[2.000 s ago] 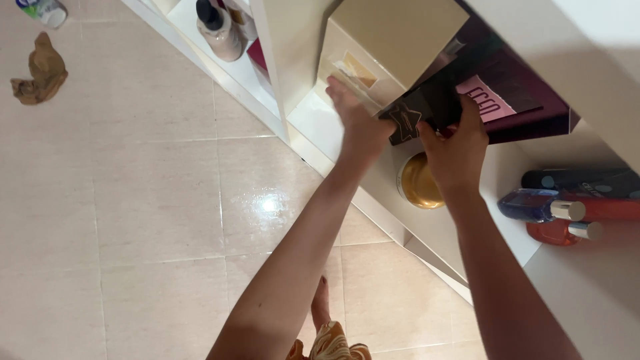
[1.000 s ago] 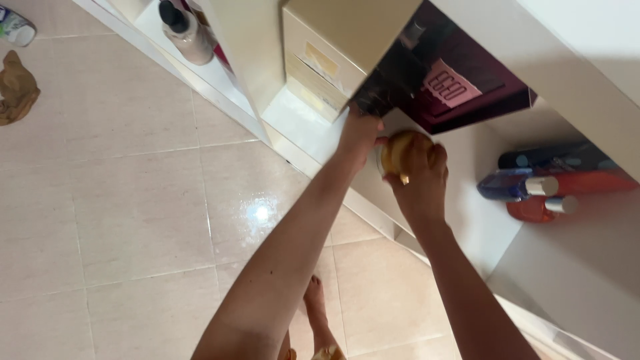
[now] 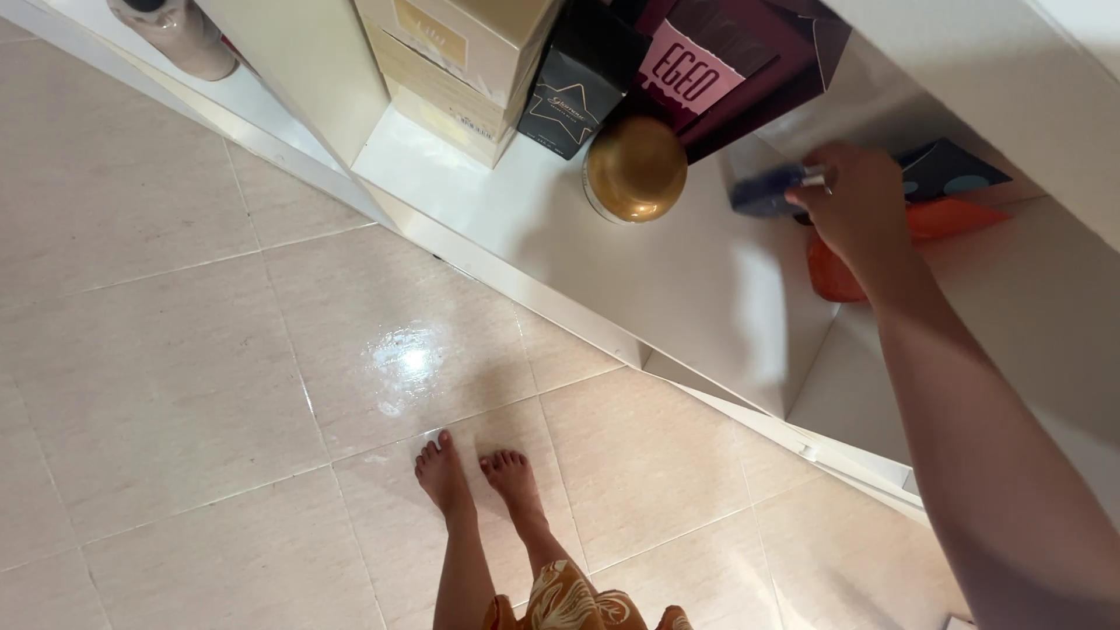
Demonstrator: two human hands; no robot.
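Note:
My right hand (image 3: 853, 206) is closed around the silver cap of a blue bottle (image 3: 770, 191) at the right part of the white shelf. An orange-red bottle (image 3: 831, 269) is just below that hand, partly covered by it. Behind the hand are a dark blue box (image 3: 954, 171) and a red-orange item (image 3: 954, 217). Left of the bottles, a round jar with a gold lid (image 3: 637, 168) rests on the shelf, close to a black box with a star outline (image 3: 573, 96) and a maroon box with a pink label (image 3: 744, 70). My left hand is out of view.
Stacked cream boxes (image 3: 455, 66) occupy the shelf's left side, next to a white divider (image 3: 306, 79). A pump-type or capped bottle (image 3: 179, 35) sits in the neighbouring compartment. The shelf's front edge (image 3: 525, 293) runs diagonally above the tiled floor (image 3: 192, 367), where my bare feet show.
My right hand has let go of the gold-lidded jar and moved right to the blue bottle, which is now lifted or shifted. My left hand has left the black box and the view.

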